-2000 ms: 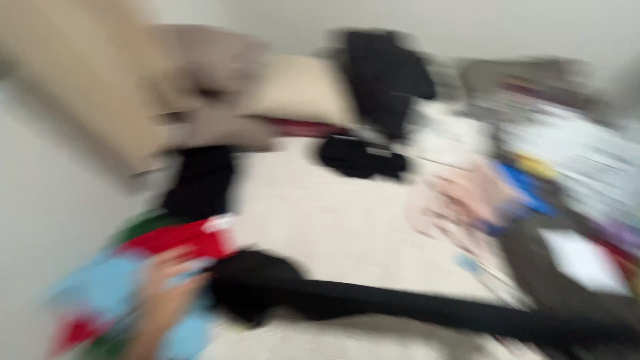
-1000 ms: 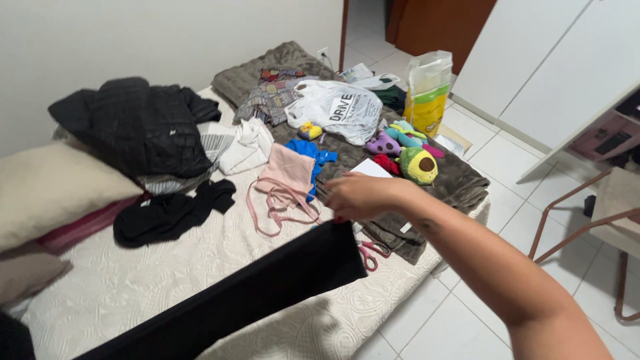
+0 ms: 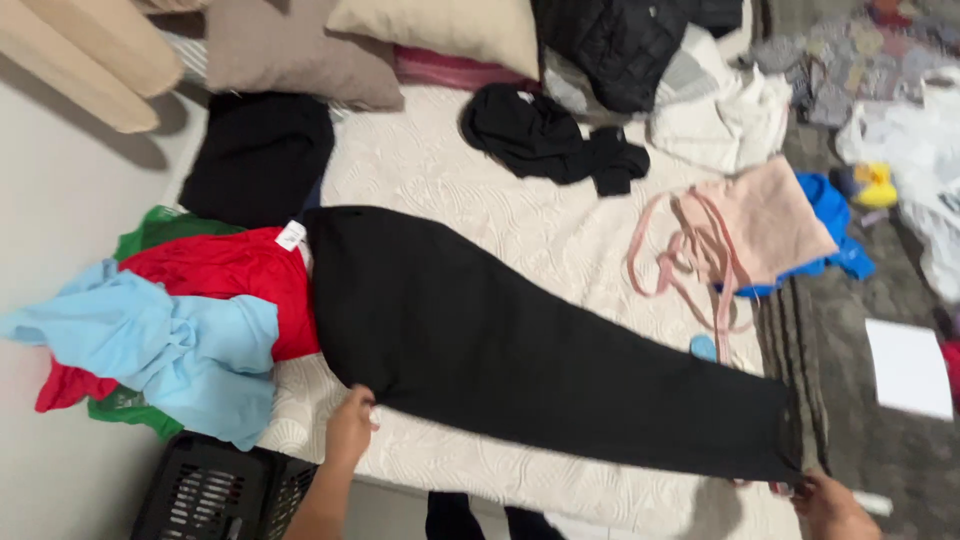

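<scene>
Black trousers, laid lengthwise with one leg over the other, lie flat across the cream bedspread. My left hand pinches their lower edge near the wide waist end. At the narrow hem end, my right hand grips the bottom corner. Touching the waist end is a heap of clothes: a red garment with a white tag, a light blue garment on top, and a green garment partly hidden beneath. A folded black garment rests just above the heap.
Pillows and a black jacket line the top. Nearby lie a crumpled black garment, white cloth and a pink strapped garment. White paper and a plastic bag are right. A black basket stands lower left.
The trousers, a narrow stretched band one second ago, now lie spread wide on the bed. My left hand has come into view at their lower edge. The view has swung left.
</scene>
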